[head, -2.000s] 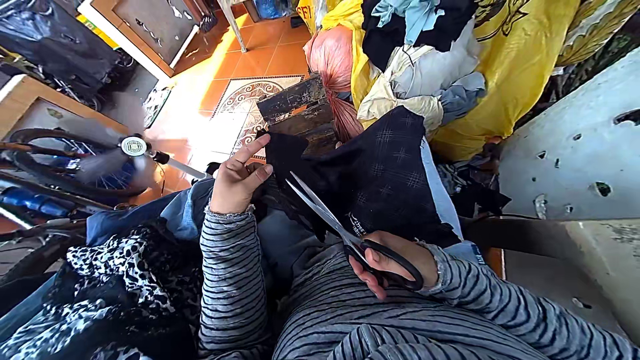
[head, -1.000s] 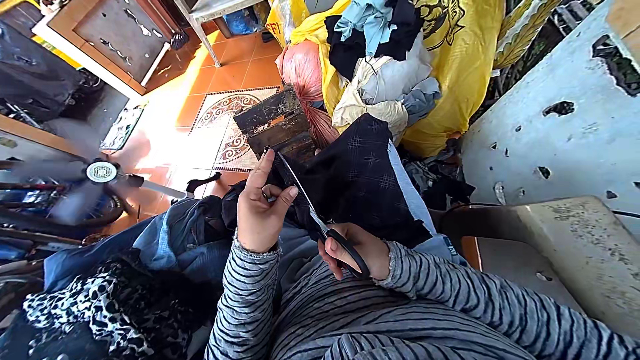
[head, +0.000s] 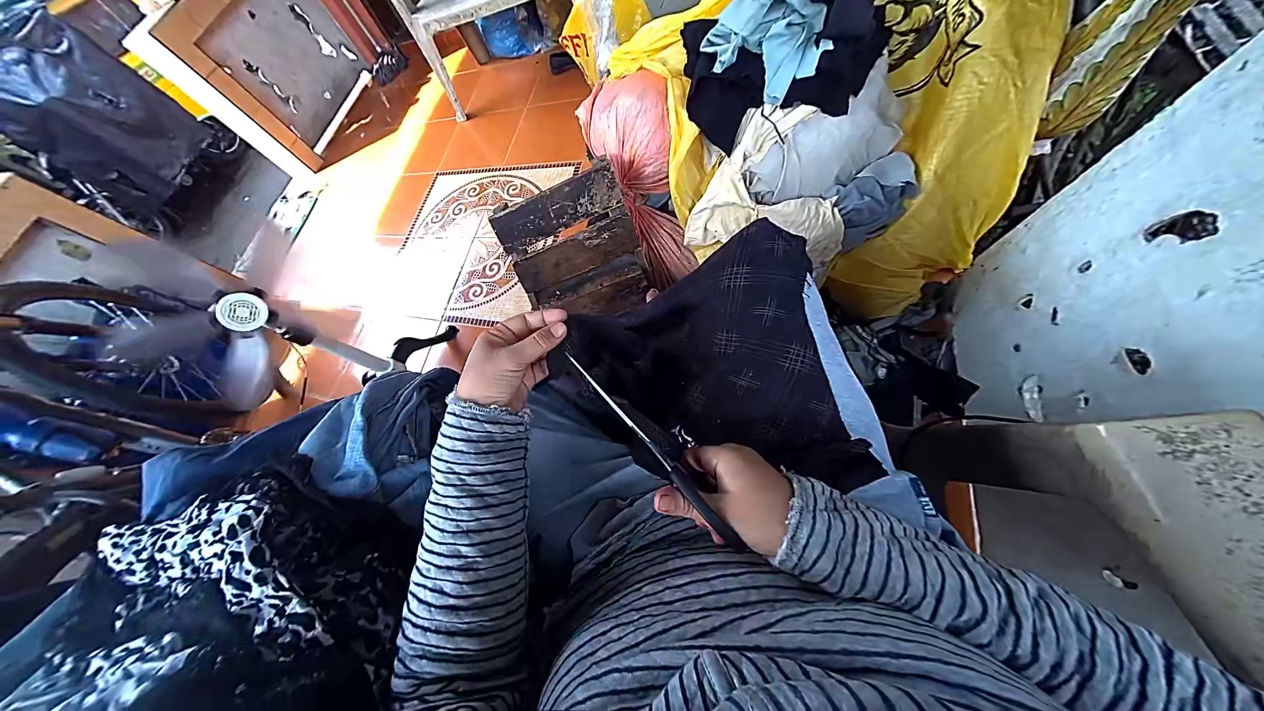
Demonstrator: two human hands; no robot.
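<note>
Dark fabric with a faint crosshatch pattern (head: 755, 341) lies over my lap, with a light blue cloth (head: 839, 380) along its right side. My left hand (head: 512, 360) pinches the fabric's left end between thumb and fingers. In my right hand (head: 736, 499) is a pair of scissors (head: 637, 425) with black handles. Their blades look nearly together and point up and left, the tips at the fabric just right of my left fingertips. Whether the blades have fabric between them I cannot tell.
A fan (head: 241, 312) with blurred blades stands at left before a bicycle wheel (head: 99, 346). Patterned black-and-white cloth (head: 227, 553) lies lower left. Ahead are a worn wooden crate (head: 578, 247), a pink bag (head: 627, 118) and yellow sacks (head: 978, 128). A chipped white panel (head: 1116, 267) stands right.
The scissors, clearly spread two seconds ago, are now nearly closed, with their tips near my left fingers. My left fingers have drawn together on the fabric's end.
</note>
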